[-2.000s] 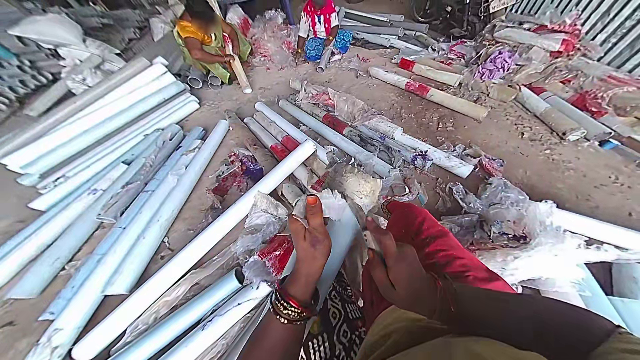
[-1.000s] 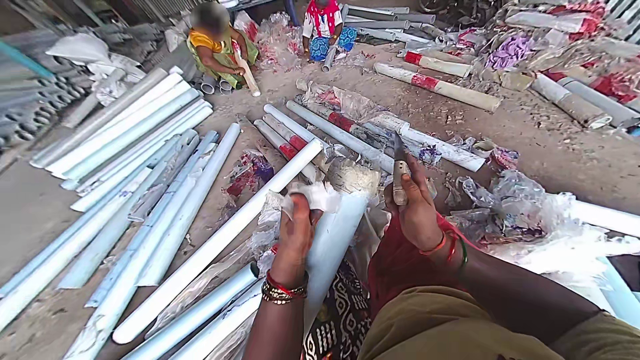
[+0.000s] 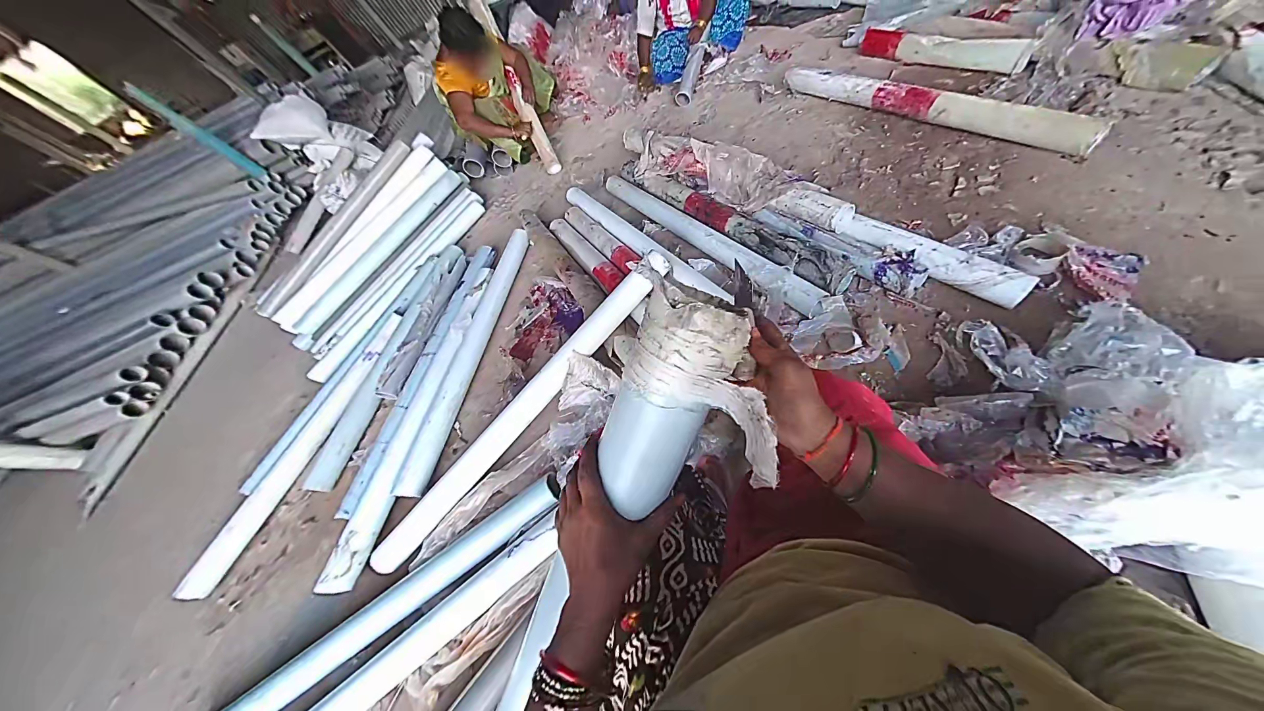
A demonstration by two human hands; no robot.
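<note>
A light blue plastic pipe stands tilted in front of me, its far end wound in dirty whitish cloth or wrapping with a loose strip hanging at the right. My left hand grips the pipe below the wrapping. At the wrapped end, my right hand holds a knife whose dark blade points up beside the wrapping; its handle is mostly hidden by the fingers.
Pale pipes lie in rows at the left, near a stack of grey pipes. Plastic wrap is heaped at the right. Red-banded rolls lie farther off. One person crouches with a pipe; another person sits beyond.
My left hand has moved from the wrapped end down onto the pipe's side. The right hand has come up against the wrapping with the knife. The view has shifted.
</note>
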